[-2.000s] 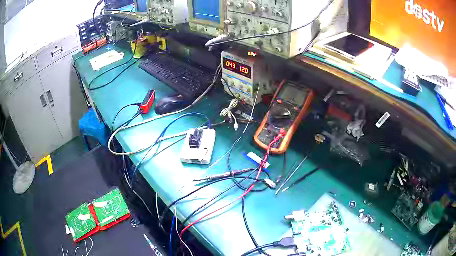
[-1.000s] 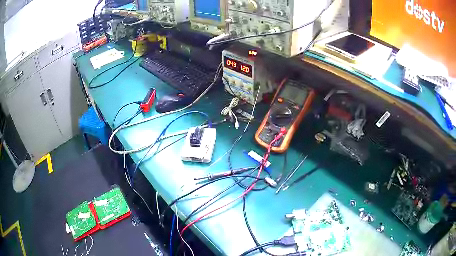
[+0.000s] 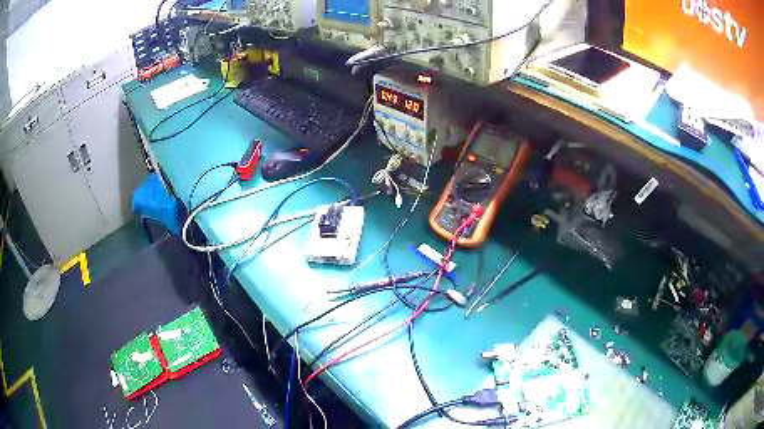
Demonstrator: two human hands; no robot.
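No hand is in the picture. A green circuit board (image 3: 544, 381) lies on a pale work mat (image 3: 624, 377) at the bottom right, cut off by the lower edge. A black HDMI-like plug (image 3: 484, 399) sits at its left edge, with a thin black lead beside it. An orange-framed multimeter (image 3: 479, 186) lies behind, with red and black test leads running over the bench to the front edge. Tweezers (image 3: 492, 283) and a dark stick lie beside the leads.
A power supply (image 3: 402, 113) shows red digits. A white box (image 3: 335, 239) with a black plug, a mouse (image 3: 289, 163) and a keyboard (image 3: 293, 111) are at left. Boards with red strips (image 3: 166, 352) lie on a dark surface. Loose parts and a jar (image 3: 725, 359) are at right.
The view has shifted slightly, so the orange screen and multimeter sit a little higher in the picture. No object has visibly moved on the bench.
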